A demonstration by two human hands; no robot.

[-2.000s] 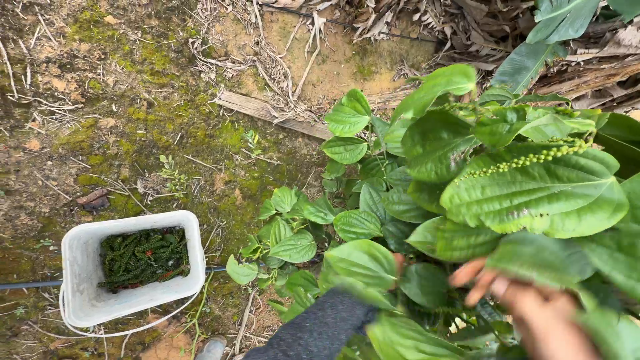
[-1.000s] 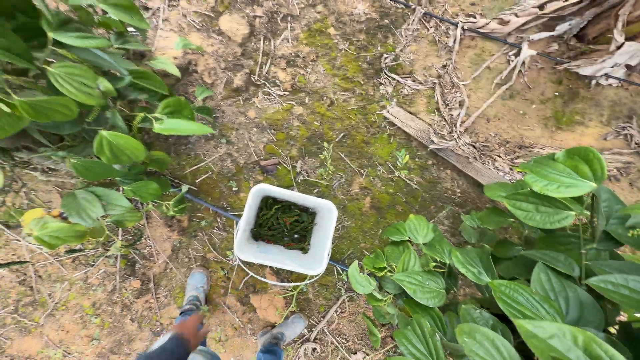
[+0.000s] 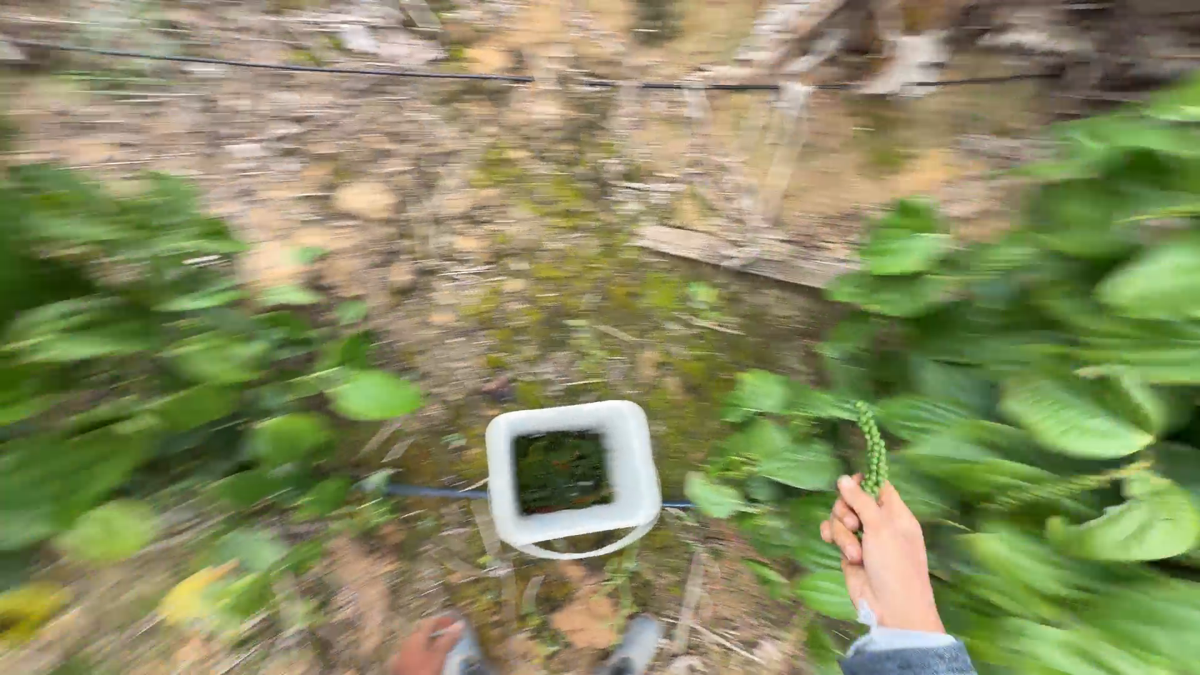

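Observation:
My right hand holds a green pepper spike upright between thumb and fingers, in front of the leafy pepper vine on the right. Low in the view, my left hand is blurred beside a boot, and its fingers cannot be made out. Between the two hands, a white plastic bucket stands on the ground with its handle down on the near side. Dark green pepper spikes lie inside it.
More leafy vines grow at the left. A thin dark hose crosses the far ground, and a blue line runs by the bucket. A wooden plank lies beyond it. My boots are at the bottom.
My right hand, out of sight one second ago, is now in view at the right with a pepper spike. The view has swung away from the close vine of two seconds ago.

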